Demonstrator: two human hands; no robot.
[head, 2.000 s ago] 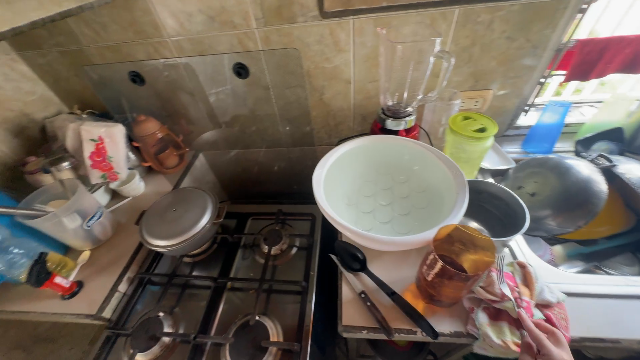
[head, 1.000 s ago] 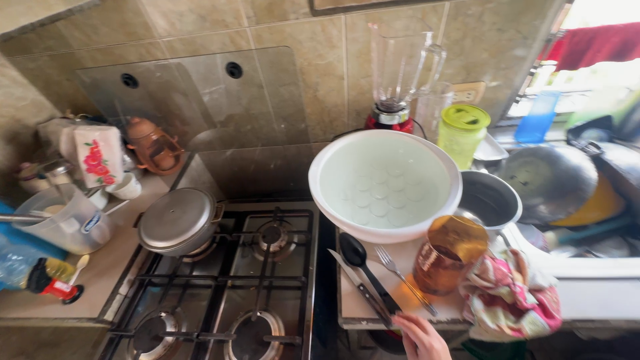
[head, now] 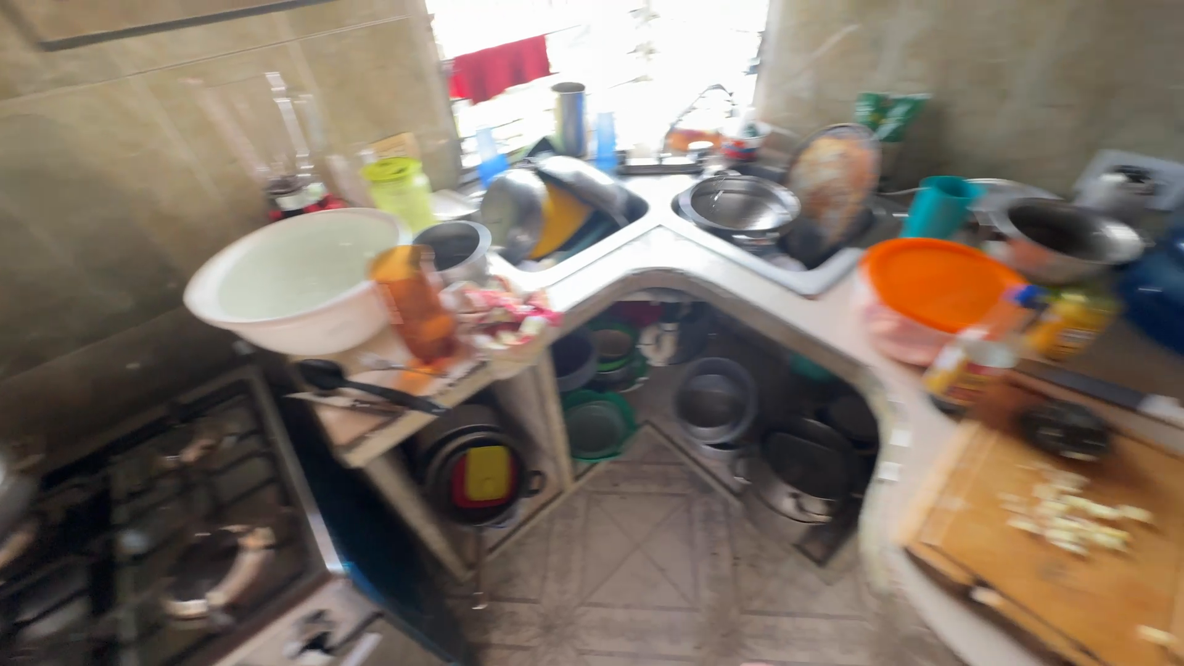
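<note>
Neither my left hand nor my right hand can be made out; the view is blurred. A large white plastic bowl (head: 301, 273) stands on the counter beside the stove, with an amber glass jar (head: 413, 301) at its right. Right of the jar lies a crumpled patterned cloth (head: 504, 313). A black spoon (head: 375, 387) rests near the counter's edge. On the right counter, pale chopped pieces (head: 1068, 518) lie on a wooden cutting board (head: 980, 490), below a dark round object (head: 1066, 430).
A gas stove (head: 185, 518) is at lower left. Pots and pans fill the double sink (head: 555, 264) under the window. An orange-lidded container (head: 939, 287) and bottles stand on the right counter. Pots sit on the shelves below, and the tiled floor (head: 638, 564) lies between.
The view has swung far to the right, bringing in the sinks, the floor and the cutting board. The hand seen near the fork and spoon a second ago is out of view.
</note>
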